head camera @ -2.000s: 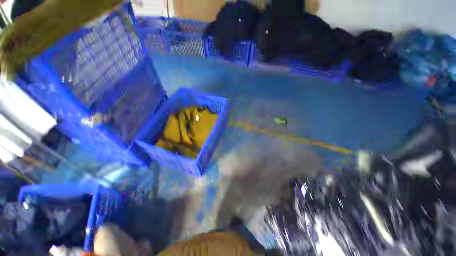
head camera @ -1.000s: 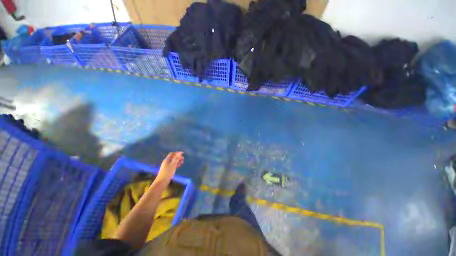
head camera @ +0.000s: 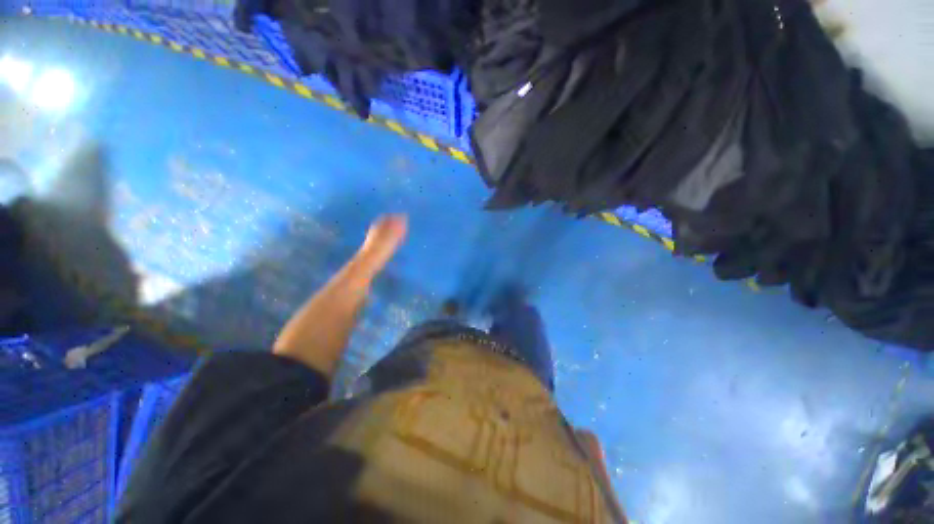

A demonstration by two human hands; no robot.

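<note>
My left hand (head camera: 387,233) is in front of me over the blue floor, blurred, with nothing visible in it; its finger pose is unclear. It is apart from the garments. A large pile of dark garments (head camera: 635,113) lies ahead and to the right, draped over blue plastic crates (head camera: 425,97). Of my right arm, only a sliver of skin shows beside the tan apron or clothing on my body; my right hand is hidden.
Blue lattice crates (head camera: 61,450) stand at the lower left. A yellow-black line (head camera: 297,90) runs on the blue floor (head camera: 655,348) along the crate row. A dark, shiny bundle (head camera: 901,476) is at the lower right edge.
The dark pile and crate row are now much closer. The crate with mustard garments has left the view. My left hand shows farther up in the picture, over the floor.
</note>
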